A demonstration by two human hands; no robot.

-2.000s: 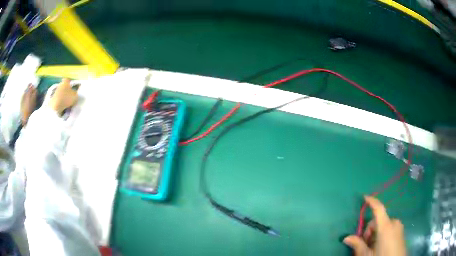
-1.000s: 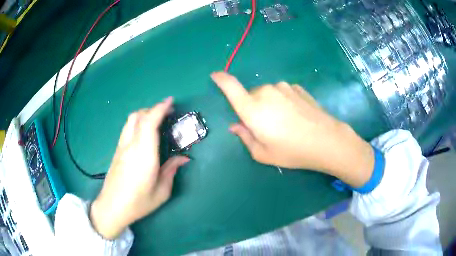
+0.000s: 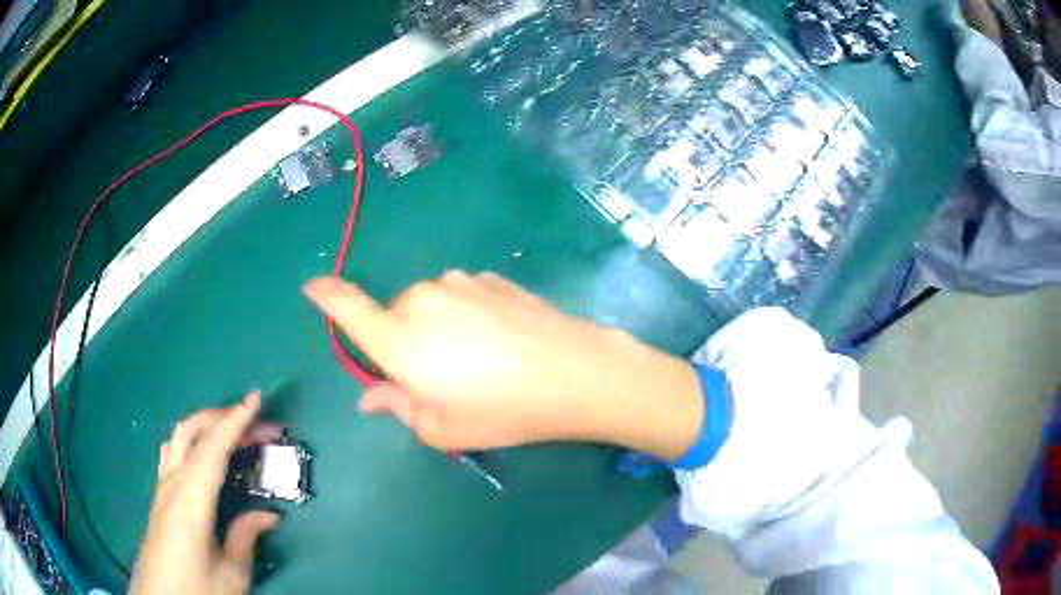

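Observation:
A small circuit board [image 3: 280, 471] with a silvery-white middle and dark edges lies low at the left. My left hand [image 3: 200, 497] is around its left side, fingers above and thumb below; whether they grip it is unclear. A dark part shows between the fingers. My right hand [image 3: 489, 366] is closed on the red test probe, mostly hidden in the palm; its thin metal tip [image 3: 483, 472] sticks out below, pointing down-right, apart from the board. The red wire [image 3: 349, 227] loops up from this hand. The black wire [image 3: 72, 401] runs down toward my left hand; its probe is not visible.
Two loose boards [image 3: 305, 171] [image 3: 407, 151] lie near the white strip [image 3: 186, 233]. A clear blister tray [image 3: 745, 174] with pockets of boards is at upper right, dark parts [image 3: 849, 29] beyond. The multimeter [image 3: 35, 540] is cut off at lower left. Another person's sleeve [image 3: 1024, 163] is at right.
The view has swung right, bringing the whole tray and the other person's sleeve in. My left hand and the board, absent in the oldest frame, show in the last two. My right hand still holds the red probe.

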